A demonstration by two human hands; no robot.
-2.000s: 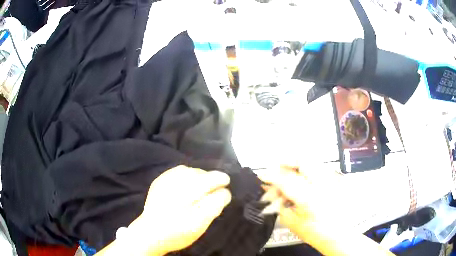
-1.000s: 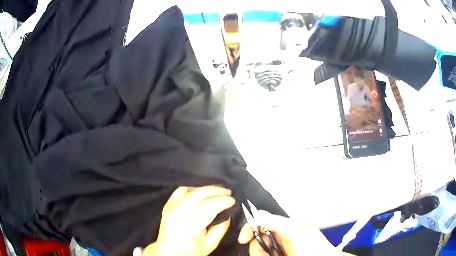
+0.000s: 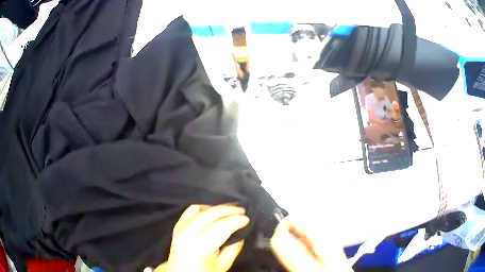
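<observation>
The black garment (image 3: 122,175) lies heaped over the left side of the table and hangs down at the front. My left hand (image 3: 210,239) grips a fold of it near the front edge. My right hand (image 3: 303,247) is just right of the fold, over the garment's edge. Small shiny tips of the thread snips (image 3: 280,215) show above its fingers; the rest is hidden and blurred. A faint pale-marked patch, perhaps the care label (image 3: 263,241), lies between my hands.
The white sewing machine (image 3: 345,10) stands at the back, with a dark cloth wrap (image 3: 425,66) on its arm. A smartphone (image 3: 383,127) lies right of the middle. Blue material (image 3: 393,249) and clear plastic (image 3: 470,228) are at lower right, something red (image 3: 50,264) at lower left.
One second ago the snips showed clearly, pointing up at the garment; now they are mostly hidden by my right hand. My left hand keeps its hold. The pale-marked patch has come back into view.
</observation>
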